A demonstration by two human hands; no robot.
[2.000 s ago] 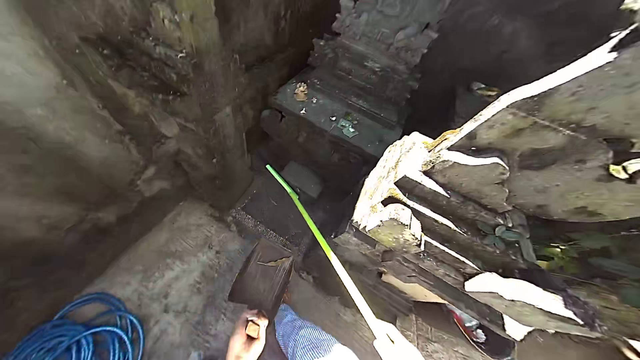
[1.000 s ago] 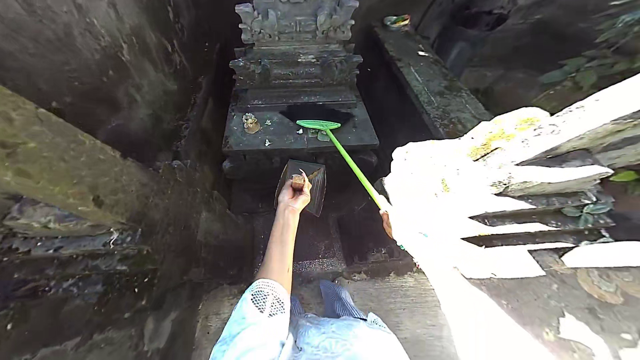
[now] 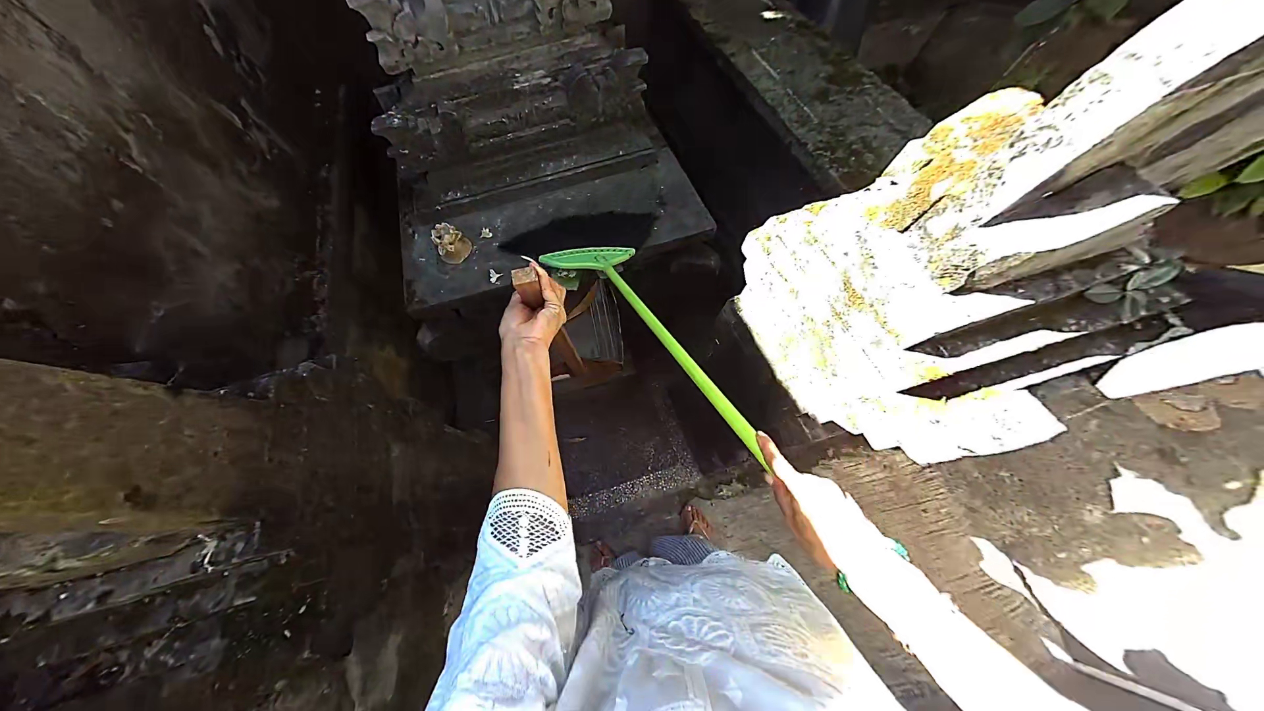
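Note:
My left hand (image 3: 533, 314) grips the wooden handle (image 3: 528, 286) of a dustpan (image 3: 595, 331), which hangs at the front edge of a dark stone ledge (image 3: 563, 207). My right hand (image 3: 780, 484) holds the green pole of a broom (image 3: 681, 357). The broom's green head (image 3: 588, 259) lies over the ledge, its dark bristles spread on the stone just beyond my left hand. A small tan object (image 3: 451, 243), perhaps a dried offering, sits on the ledge to the left, with small pale flowers (image 3: 495, 276) near it.
A carved stone shrine base (image 3: 504, 99) rises behind the ledge. To the right stands a sunlit, stepped stone structure (image 3: 849, 306) with lichen. A mossy low wall (image 3: 810, 89) runs at the back right. A dark wall (image 3: 148, 178) is at the left, and my feet (image 3: 695, 520) are on paving below.
The view has swung from the ground and coiled blue hose to the ledge. Since one second ago, the dustpan has moved nearer the ledge's edge, and my left hand is now close beside the broom head.

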